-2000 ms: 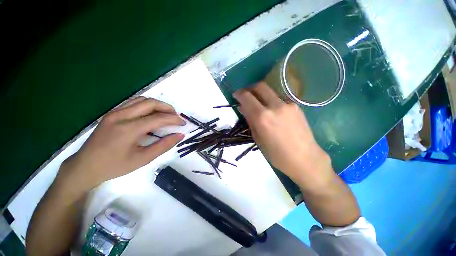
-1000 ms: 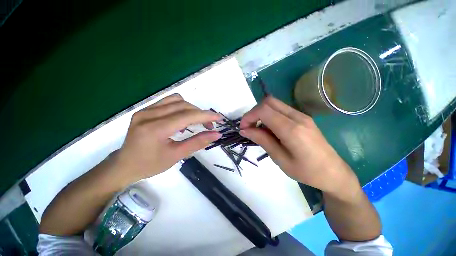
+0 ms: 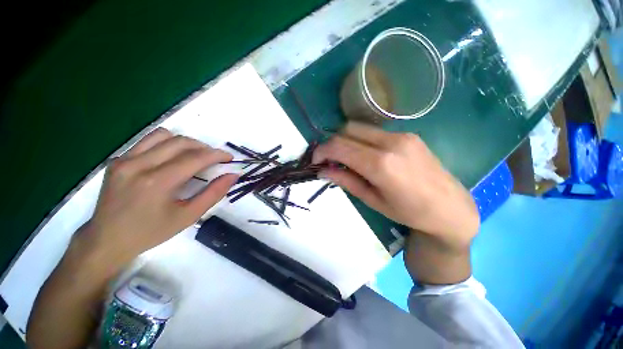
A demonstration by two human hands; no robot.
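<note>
A pile of thin dark screwdriver bits [image 3: 263,178] lies on the white sheet [image 3: 205,109]. My left hand [image 3: 150,187] is at the pile's left end, thumb and fingers apart. One bit touches or lies by its fingertip; another shows in the gap under the hand. My right hand [image 3: 389,177] has thumb and fingers around the pile's right end, hiding those bit ends. A black electric screwdriver [image 3: 270,266] lies below the pile. The clear bit jar [image 3: 403,73] stands beyond my right hand, brownish inside.
A half-assembled device [image 3: 140,310] with a white head and green board lies lower left, partly behind my left forearm. The dark green conveyor [image 3: 136,54] runs along the upper left. A blue stool [image 3: 493,193] and a box with white plastic [image 3: 546,153] are at the right.
My right hand first moved from beside the jar to the bits near my left fingertips. Now the hands are farther apart, my right hand at the pile's right end. The camera view has shifted.
</note>
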